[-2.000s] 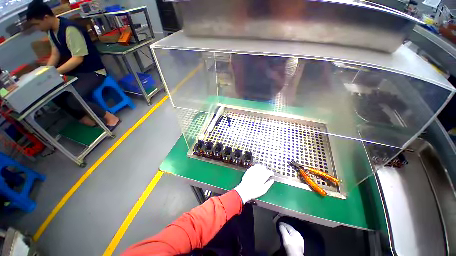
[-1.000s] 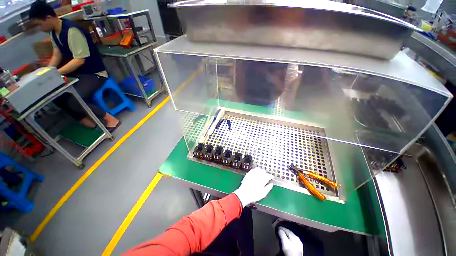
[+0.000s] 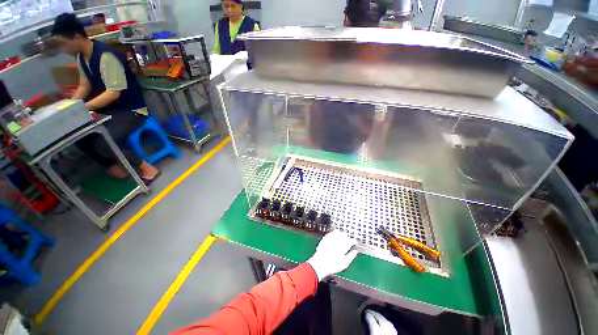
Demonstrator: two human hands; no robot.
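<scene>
My left hand [image 3: 333, 253], white-gloved with a red sleeve, rests at the front edge of the perforated metal tray [image 3: 354, 196]. Its fingertips touch the rim; whether they hold anything cannot be told. Several black coil components [image 3: 293, 214] stand in a row along the tray's left front edge, just left of the hand. Pliers with orange handles [image 3: 410, 252] lie spread on the tray's right front part, apart from the hand, jaws pointing away. My right hand is not in view.
A clear hood [image 3: 393, 144] stands over the tray, with a metal pan [image 3: 380, 59] on top. A thin dark bent piece [image 3: 296, 173] lies at the tray's far left. A stainless tray [image 3: 531, 268] is at right. Two people are at the back left. A white shape, perhaps a foot [image 3: 379, 322], shows below.
The camera view has tilted up, bringing a second person into view at the back. My left hand stays at the tray edge, and the pliers and coils have not moved.
</scene>
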